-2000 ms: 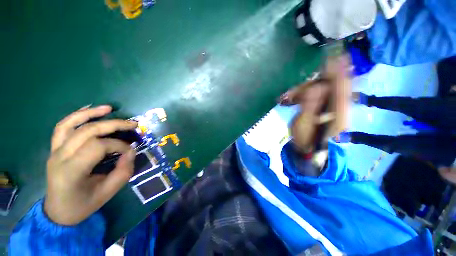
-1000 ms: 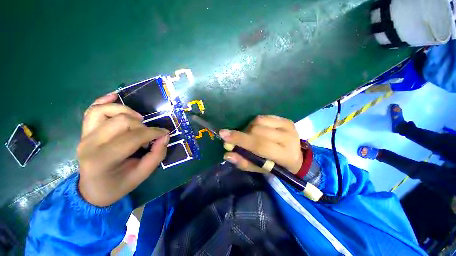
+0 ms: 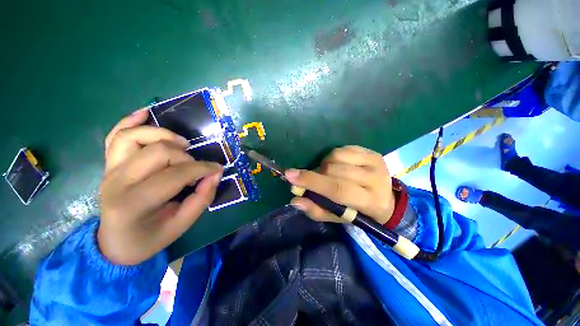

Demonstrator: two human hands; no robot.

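A strip of joined blue circuit boards [image 3: 238, 148] lies on the green bench mat with dark, white-bordered display screens [image 3: 184, 117] along its left side. Hooked yellow-orange flex tabs [image 3: 255, 130] stick out on its right side; the far one glares white. My left hand [image 3: 156, 184] rests over the screens, thumb and index fingertips together at the flex cable of the middle screen; whether they pinch solder wire cannot be told. My right hand [image 3: 350, 188] holds the soldering iron [image 3: 327, 205], its tip at the middle board's edge. Contact cannot be told.
A loose display screen [image 3: 27, 176] with an orange end lies at far left. A white tub with black bands [image 3: 537, 28] stands at the top right. The iron's black cord [image 3: 434, 191] runs past my right wrist. A person's legs [image 3: 528, 169] show beyond the bench edge.
My right hand has come from beyond the bench edge, holding the iron at the strip since a second ago. The iron tip and left hand have since shifted only slightly.
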